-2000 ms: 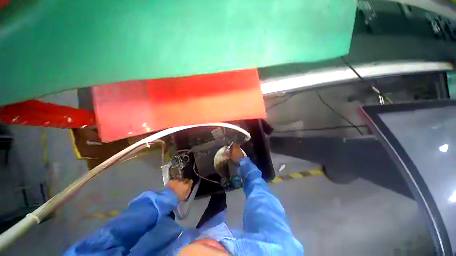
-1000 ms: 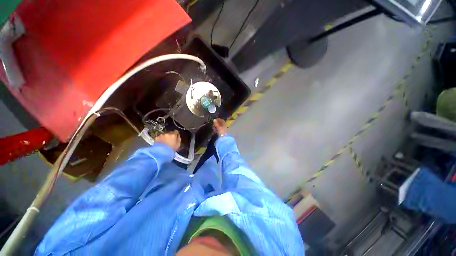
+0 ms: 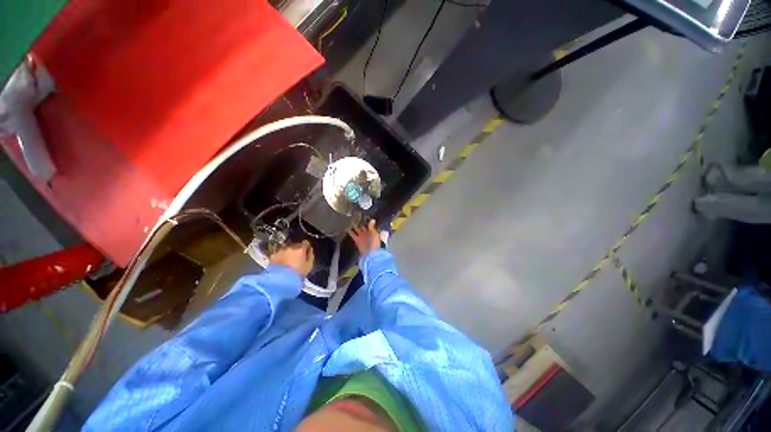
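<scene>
A round pot with a white top [image 3: 340, 179] and a greenish-clear fitting on it stands in a black tray [image 3: 416, 171]. My right hand [image 3: 367, 237] is at the pot's near right side, fingers apart, with nothing seen in it; whether the fingertips touch the pot is unclear. My left hand [image 3: 293, 256] is at the small metal and clear fittings [image 3: 270, 235], left of the pot. Its fingertips are partly hidden, so its grip cannot be told. A thick white hose [image 3: 221, 157] curves into the tray, with thin brown tubes [image 3: 199, 213] beside it.
A red sheet [image 3: 182, 76] overhangs at upper left. An open brown carton [image 3: 161, 291] stands left of the tray. A round dark stand base [image 3: 528, 94] and yellow-black floor tape [image 3: 465, 159] lie to the right. A person's blue sleeve [image 3: 742, 327] shows at far right.
The view has swung away from the green mat. My right hand has left the pot's white top and moved down to its near side. My left hand stays by the fittings.
</scene>
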